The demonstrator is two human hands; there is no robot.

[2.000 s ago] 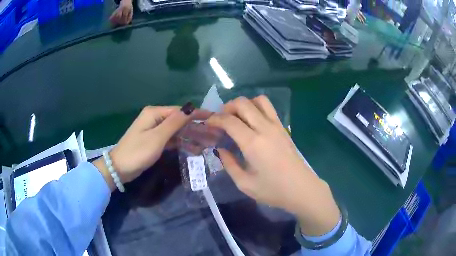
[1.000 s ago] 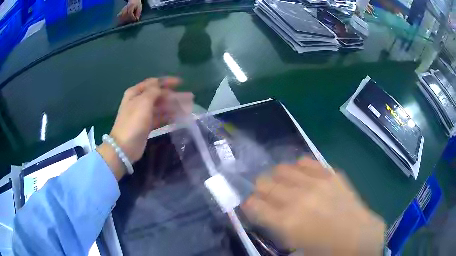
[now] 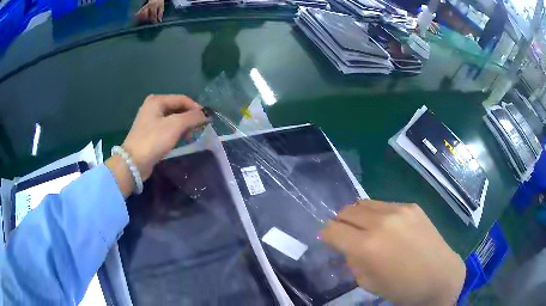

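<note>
My left hand (image 3: 164, 134) pinches the upper left part of a clear film (image 3: 269, 164) with a tiny yellow tab. My right hand (image 3: 398, 251) grips the film's lower right part, so it is stretched slantwise over a dark tablet (image 3: 299, 149). A barcode label (image 3: 252, 180) and a blank white label (image 3: 285, 243) show there. Another dark tablet (image 3: 185, 233) lies beside it on the left, below my left hand. White sleeve edges stick out around both. My right fingertips are partly hidden by the hand.
Left, a tablet with a white screen (image 3: 45, 194) lies on sleeves. Right, a tablet with yellow lettering (image 3: 449, 156) lies on a white sleeve. Tablet stacks (image 3: 347, 39) stand at the back, others (image 3: 513, 137) at far right. A person's hand (image 3: 151, 11) rests at the far edge. A blue crate (image 3: 488, 251) is lower right.
The film, earlier bunched between both hands, is now drawn out taut. My right hand has moved down and right, away from my left, uncovering the right tablet.
</note>
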